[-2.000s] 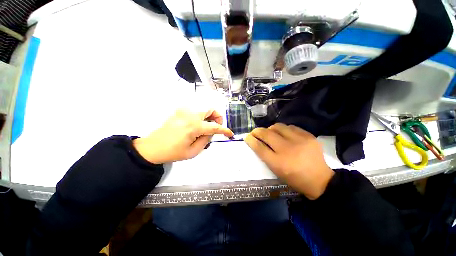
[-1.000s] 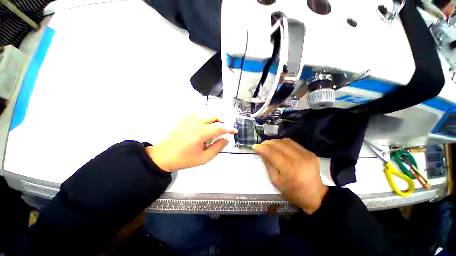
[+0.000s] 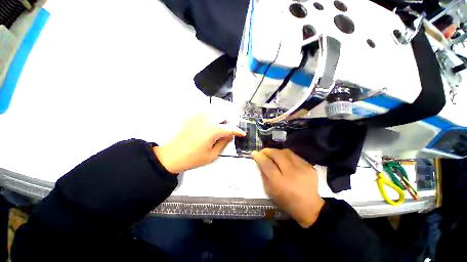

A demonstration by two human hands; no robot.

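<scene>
The small plaid piece (image 3: 248,139) lies under the needle area of the white lockstitch machine (image 3: 327,56). My left hand (image 3: 197,140) is at its left side, with thumb and forefinger tips on its left edge. My right hand (image 3: 289,179) is at its near right corner, fingertips pinching the near edge. The dark garment body (image 3: 322,148) lies right of the plaid piece, above my right hand, and more dark cloth (image 3: 215,77) lies behind the needle. The needle tip and exact stitch point are too small to tell.
Scissors with a yellow and a green handle loop (image 3: 390,189) lie at the right of the table, beside slim tools. A black cloth strip (image 3: 430,77) drapes over the machine arm. The ruler-marked front edge (image 3: 220,209) runs before me. Blue tape (image 3: 23,59) is at far left.
The view has shifted and shows more of the machine's top. My left fingertips have moved onto the plaid piece's left edge. My right fingertips have stayed at its near edge.
</scene>
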